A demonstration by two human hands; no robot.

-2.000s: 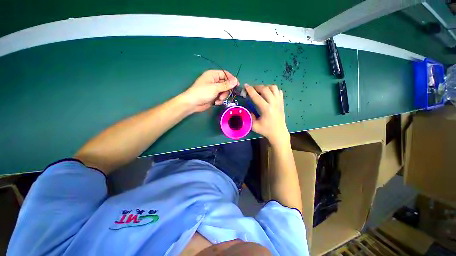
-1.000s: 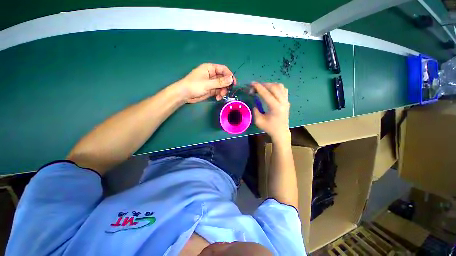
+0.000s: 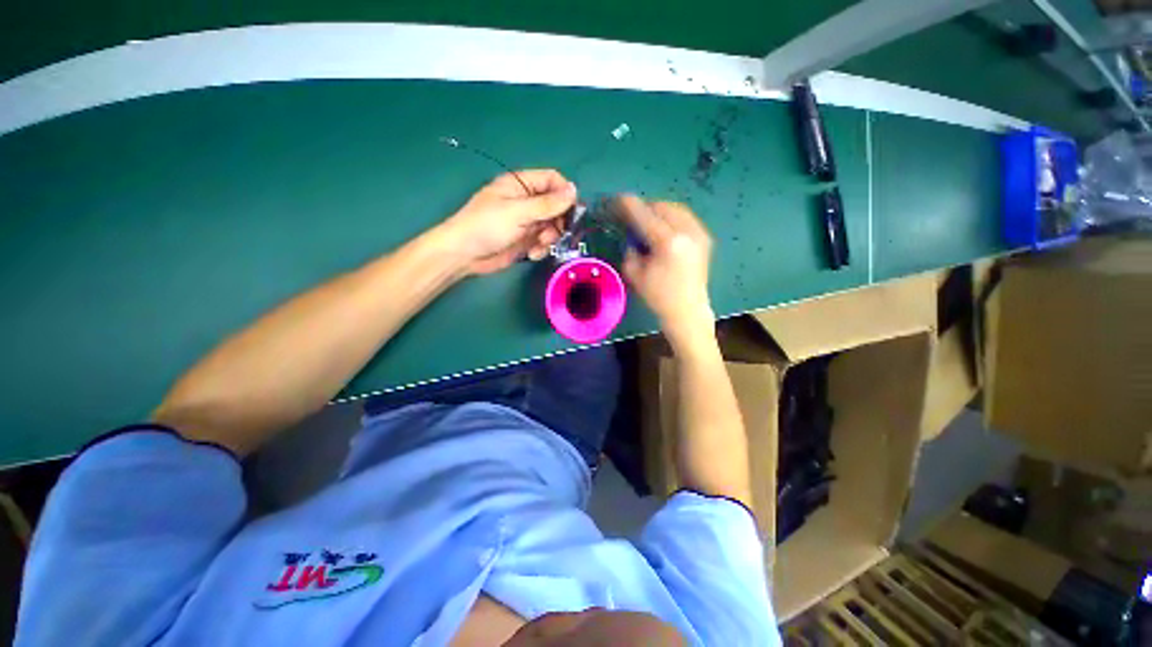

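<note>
The hair dryer body (image 3: 585, 301) stands end-on as a bright pink ring near the front edge of the green bench. My left hand (image 3: 512, 224) is at its upper left, fingers pinched on the lead wires (image 3: 571, 225) at its neck. One thin dark wire (image 3: 490, 159) sticks out past the fingers to the upper left. My right hand (image 3: 670, 253) is to the right of the wires, blurred, with a bit of blue at the palm that looks like the grips of the cutters (image 3: 638, 241). The cutters' jaws are not clear. A small pale piece (image 3: 619, 130) shows above the hands.
Two black handle shells (image 3: 815, 134) lie at right near the white rail (image 3: 316, 53) and post. Black trimmings (image 3: 710, 154) are scattered beyond my right hand. A blue parts bin (image 3: 1038, 187) is at far right. An open carton (image 3: 872, 442) of black parts stands below the bench edge.
My left hand stays at the wires. My right hand has shifted slightly and is blurred. A small pale piece now shows above the hands, and the dark wire at upper left shows again.
</note>
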